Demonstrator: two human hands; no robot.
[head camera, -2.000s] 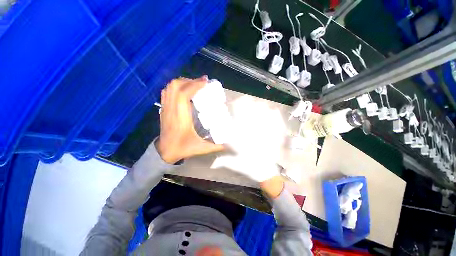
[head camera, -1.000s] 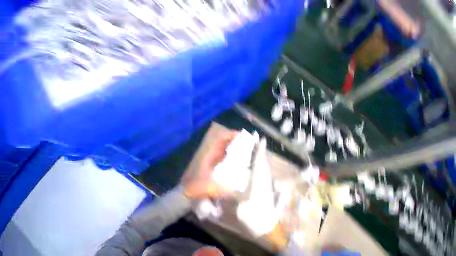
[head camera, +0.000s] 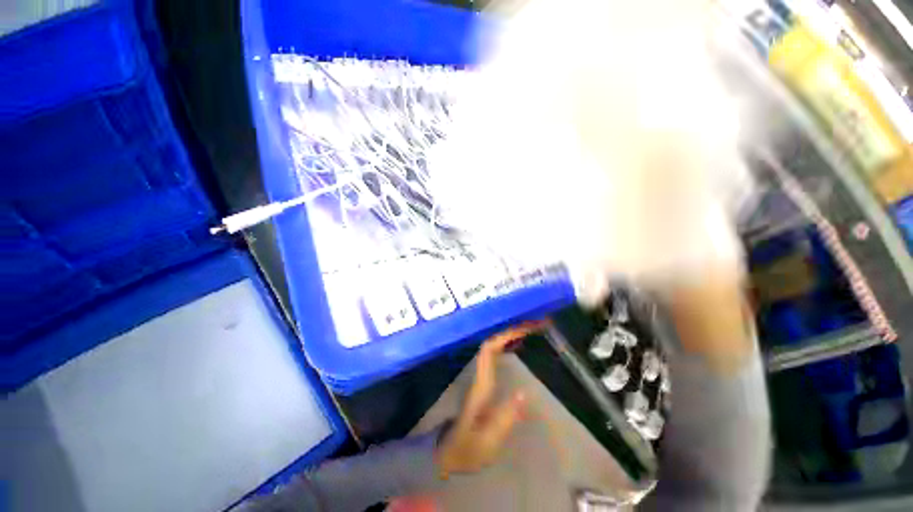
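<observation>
A blue crate (head camera: 400, 352) holds rows of white adapters (head camera: 388, 306) and a tangle of thin white cords (head camera: 375, 175). One cord's plug end (head camera: 250, 217) hangs over the crate's left wall. My left hand (head camera: 486, 410) is bare and empty, fingers apart, with its fingertips near the crate's front edge. My right hand (head camera: 621, 150), in a white glove, is over the crate's right part. Glare washes it out and hides its fingers, anything in them and the adapters beneath.
Other blue crates (head camera: 90, 150) stand at left, with a pale sheet (head camera: 190, 400) in a lower one. The beige cardboard mat (head camera: 536, 440) lies below my left hand. White adapters (head camera: 616, 375) lie on the dark green conveyor. A metal frame and yellow objects (head camera: 836, 90) are at right.
The view has swung from the mat to the filled crate. My right hand has moved from the mat to over the crate. My left hand no longer holds the white adapters.
</observation>
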